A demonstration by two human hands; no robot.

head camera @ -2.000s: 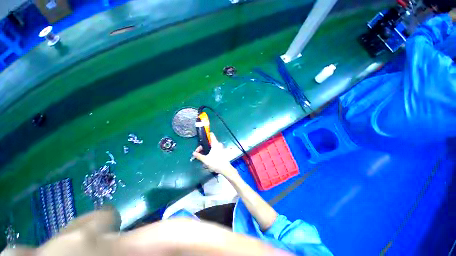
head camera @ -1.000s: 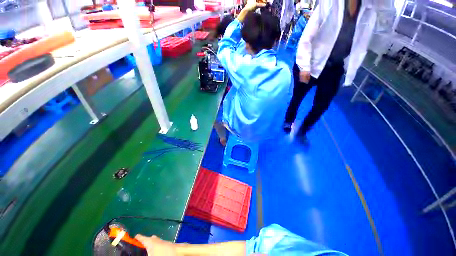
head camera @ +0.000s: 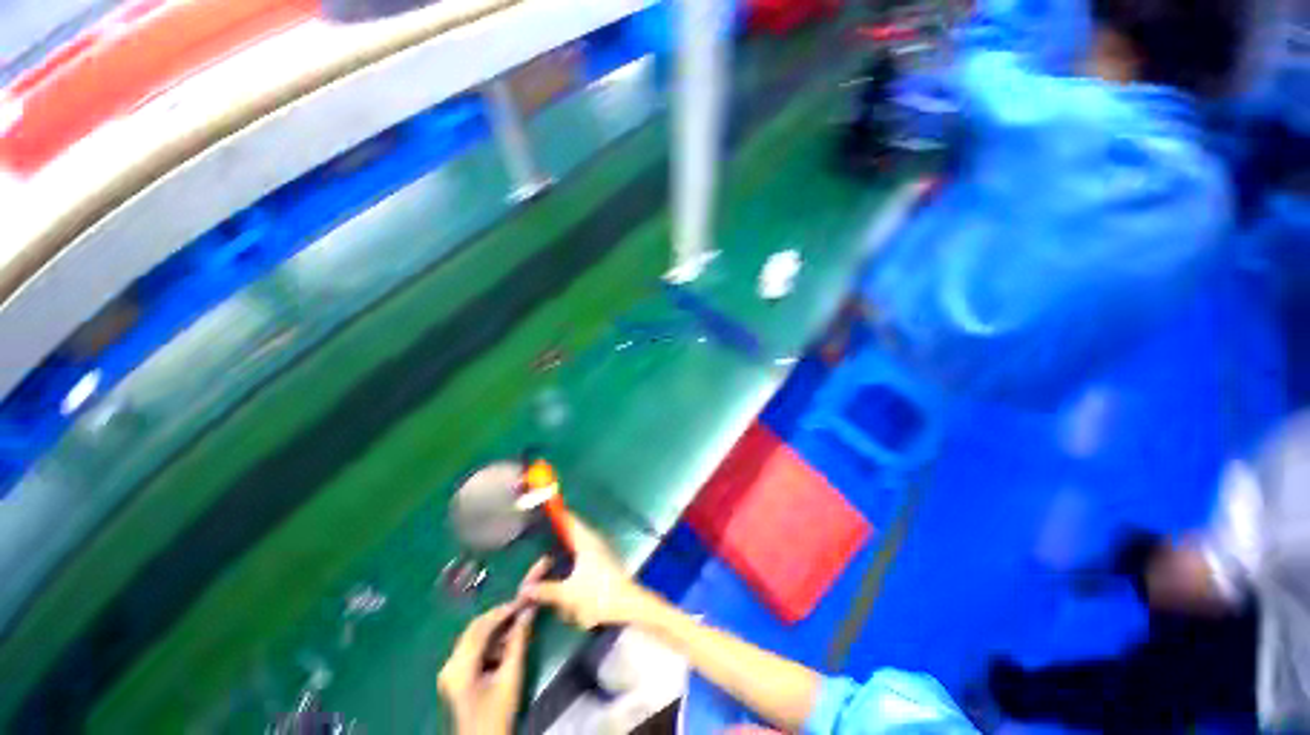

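Note:
My right hand (head camera: 582, 577) is closed round the orange and black electric screwdriver (head camera: 547, 497), whose pale tape band and orange end point up and away. My left hand (head camera: 481, 668) is just left of it, its fingers on a small dark piece (head camera: 499, 640), probably a round housing; blur hides its shape. The fingertips of both hands are close together. The round screw dish (head camera: 490, 506) lies just beyond the hands. A small dark round unit (head camera: 463, 577) stands on the green bench between dish and left hand. The bit tip cannot be made out.
Loose silvery parts (head camera: 365, 600) lie left of the hands. Dark strips (head camera: 714, 325), a white bottle (head camera: 779, 274) and a white post (head camera: 694, 144) are farther along the bench. A red basket (head camera: 780, 523) and blue stool (head camera: 879, 414) are right, near a seated person (head camera: 1063, 216). Another person's hand (head camera: 1187, 577) shows far right.
The view has swung back left and down from the aisle, and is blurred. My left hand now shows beside my right hand with a dark piece. The right hand still holds the screwdriver.

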